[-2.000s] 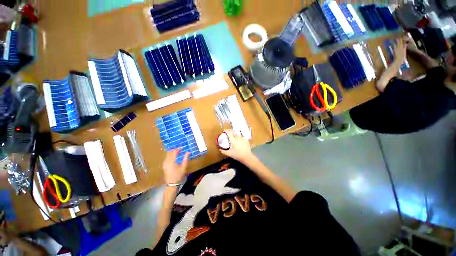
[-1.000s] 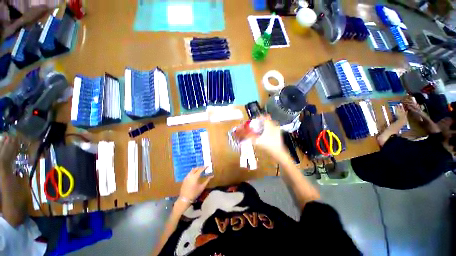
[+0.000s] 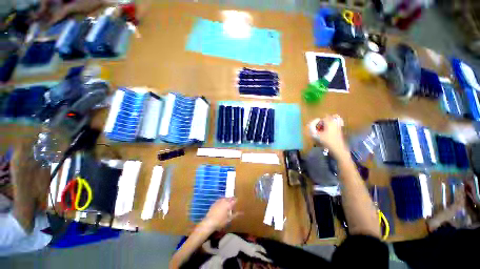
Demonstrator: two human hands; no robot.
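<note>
A blue lined cell sheet (image 3: 209, 189) with a white edge strip lies flat in front of me. My left hand (image 3: 223, 213) is at its lower right corner, fingers apart, holding nothing. My right hand (image 3: 331, 132) is stretched forward over the table, at a white tape ring (image 3: 338, 122). Its fingertips are on a small red and white roll (image 3: 319, 126), blurred and partly covered by the fingers. White strips (image 3: 275, 202) lie right of the sheet, beside thin silver ribbons (image 3: 263, 185).
Dark cell strings (image 3: 246, 124) lie on a green mat (image 3: 288, 126), with curved blue cell sheets (image 3: 184, 118) to their left. A green bottle (image 3: 315, 92), soldering equipment (image 3: 293, 167) and a phone (image 3: 325, 216) are on the right. People sit at both sides.
My right hand has moved forward with the red and white roll, from beside the ribbons to the tape ring. My left hand remains at the sheet's lower edge. The view has shifted.
</note>
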